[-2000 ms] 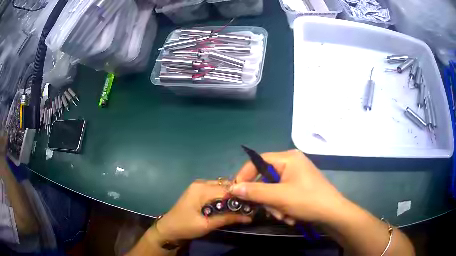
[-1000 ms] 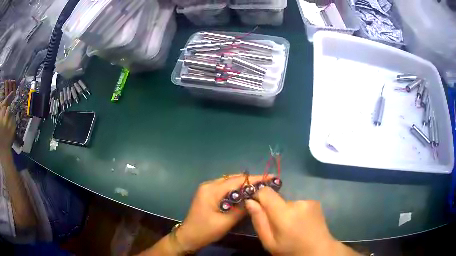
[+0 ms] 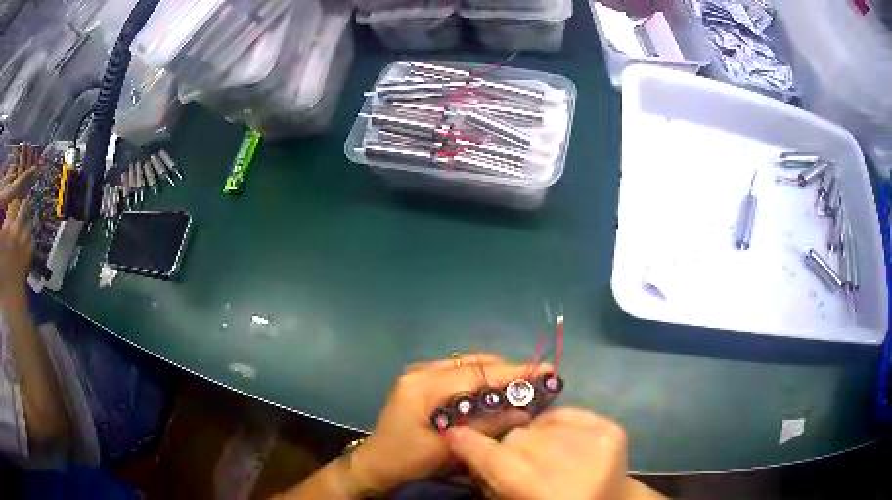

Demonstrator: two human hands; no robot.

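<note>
My left hand (image 3: 413,422) is closed around a row of several cylinders (image 3: 492,399) at the bench's front edge, their round ends facing up. Thin red lead wires stick up behind them. My right hand (image 3: 548,454) is just below and right, its fingertips against the front of the row; its fingers are partly hidden, and I cannot tell if it holds anything. A clear packing box (image 3: 460,186) filled with silver cylinders and red wires stands beyond my hands. A white tray (image 3: 685,303) at the right holds several loose cylinders (image 3: 747,221).
A dark phone (image 3: 149,243), a green wrapped item (image 3: 242,161) and a black cable (image 3: 101,117) are at the left. Stacked clear boxes (image 3: 284,73) stand behind. A bin of printed slips (image 3: 745,49) is at the rear right. Another person's hands (image 3: 14,229) are at far left.
The blue and dark pen-like tool seen in my right hand two seconds ago is out of sight. My right hand has moved down and towards the row's left end. The view has shifted slightly.
</note>
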